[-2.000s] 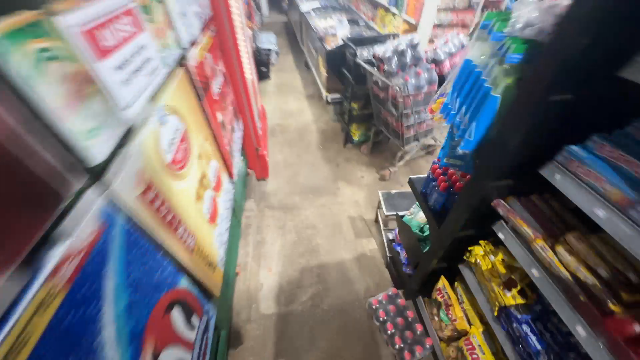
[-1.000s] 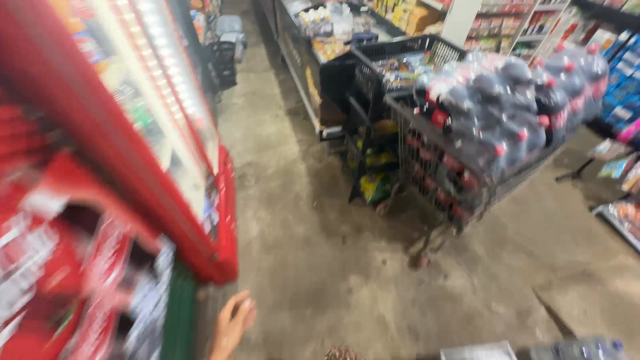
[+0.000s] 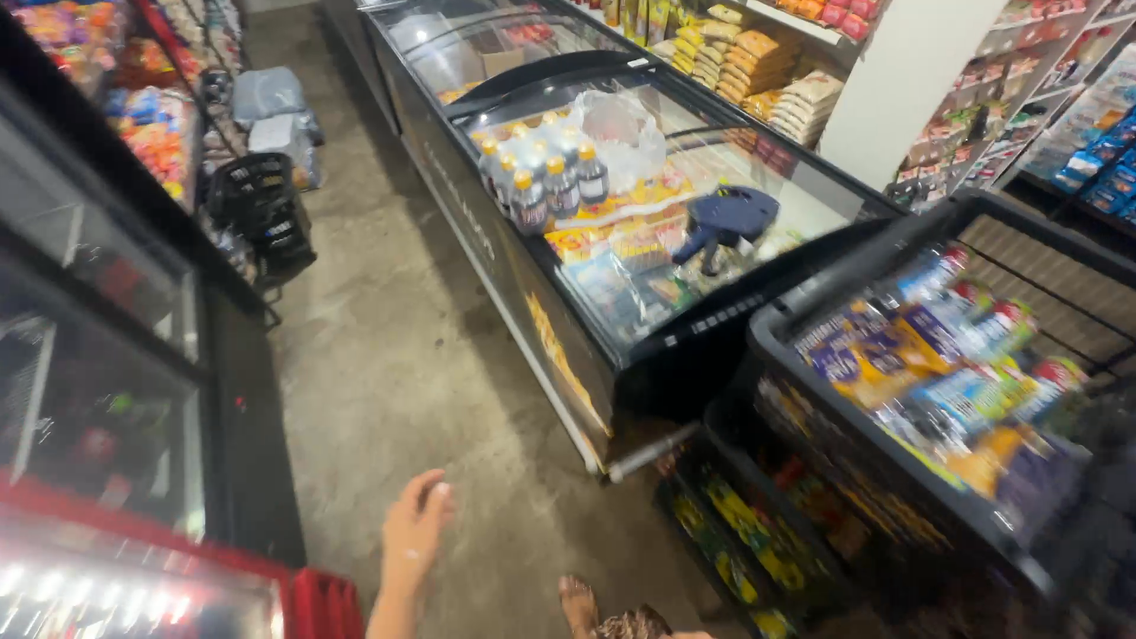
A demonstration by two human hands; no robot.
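My left hand (image 3: pixel 417 524) reaches out over the concrete floor at the lower middle, fingers slightly bent and apart, holding nothing. It is nearest to the red-framed cooler (image 3: pixel 328 603) on the left. My right hand cannot be made out. Ahead on the right stands a glass-topped chest freezer (image 3: pixel 568 355). On its lid are a shrink-wrapped pack of small bottles (image 3: pixel 543 173), a clear plastic bag (image 3: pixel 621 133) and a dark blue item (image 3: pixel 732 213), possibly a cap or pouch.
A black shopping basket (image 3: pixel 887 453) full of packaged goods stands at the right, above stacked crates (image 3: pixel 745 532). Left of the aisle are glass-door coolers (image 3: pixel 257 444), a black basket (image 3: pixel 262 213) and wrapped bundles (image 3: pixel 271 98). Stacked bags (image 3: pixel 754 67) fill a shelf behind the freezer.
The view has moved forward along the aisle; the trolley of bottle packs seen earlier is out of view. My left hand, absent two seconds ago, shows one second ago and now.
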